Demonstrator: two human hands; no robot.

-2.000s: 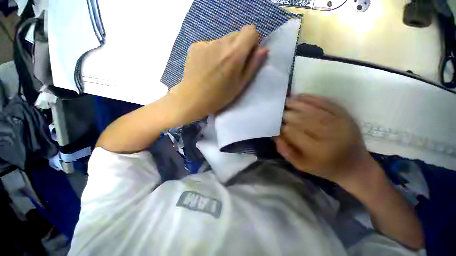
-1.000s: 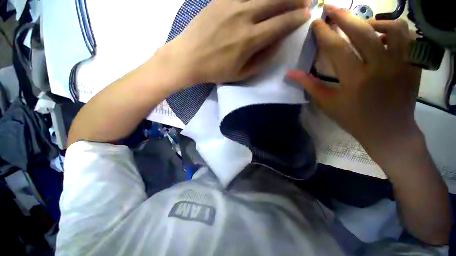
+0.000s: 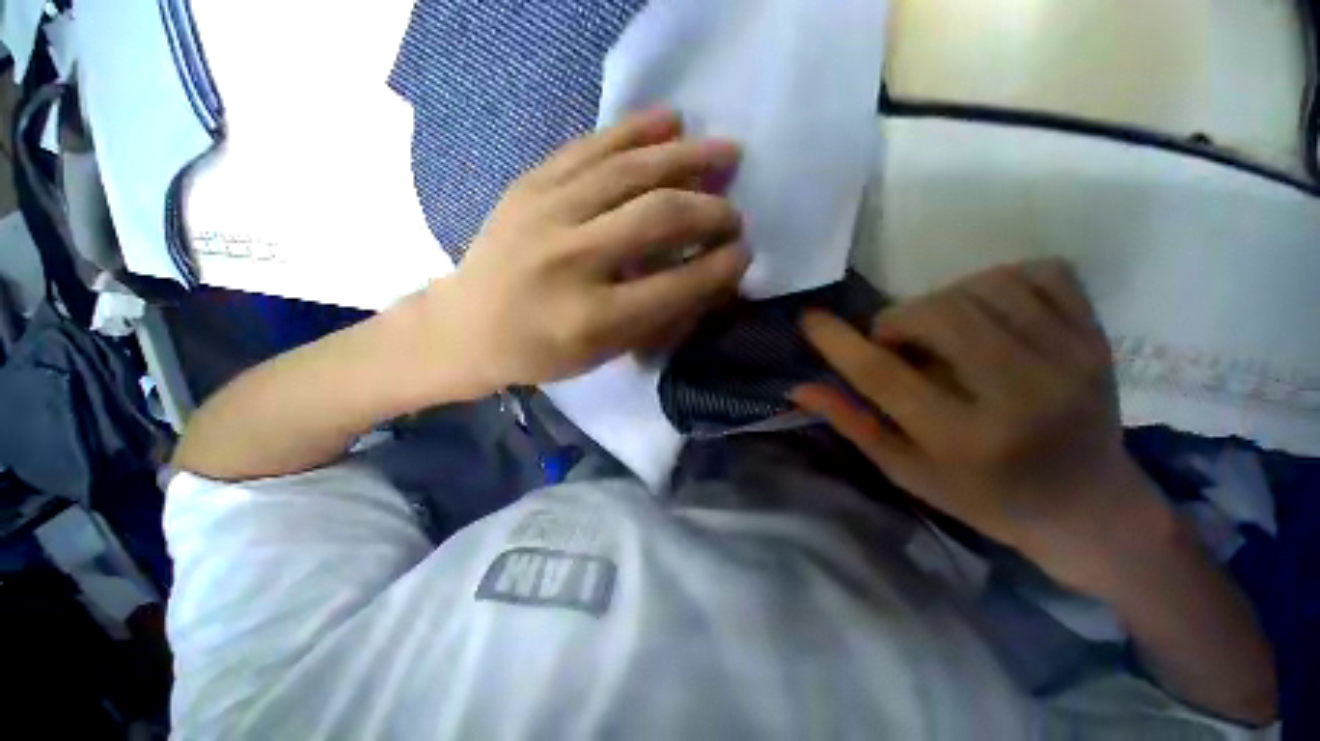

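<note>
A dark patterned fabric panel (image 3: 500, 94) lies on the white table, with a white piece (image 3: 775, 130) beside and partly over it. Their lower part hangs past the table edge as a dark fold (image 3: 738, 362). My left hand (image 3: 615, 253) lies over the patterned panel and the white piece's left edge, fingers curled; its grip is unclear. My right hand (image 3: 970, 391) is at the dark fold, thumb and a finger against it, slightly blurred. Whether it pinches the cloth cannot be told.
The cream machine bed (image 3: 1086, 58) is at the upper right, with a dark curved seam below it. A grey-white panel with a striped border (image 3: 138, 145) lies at the far left. Printed ruler marks (image 3: 1230, 384) run along the table edge. Mixed cloth (image 3: 87, 420) is heaped at the left.
Both hands have come down from the needle area towards the table's front edge. The white piece now lies flatter, and the dark fold is smaller. The machine head and knob are out of view.
</note>
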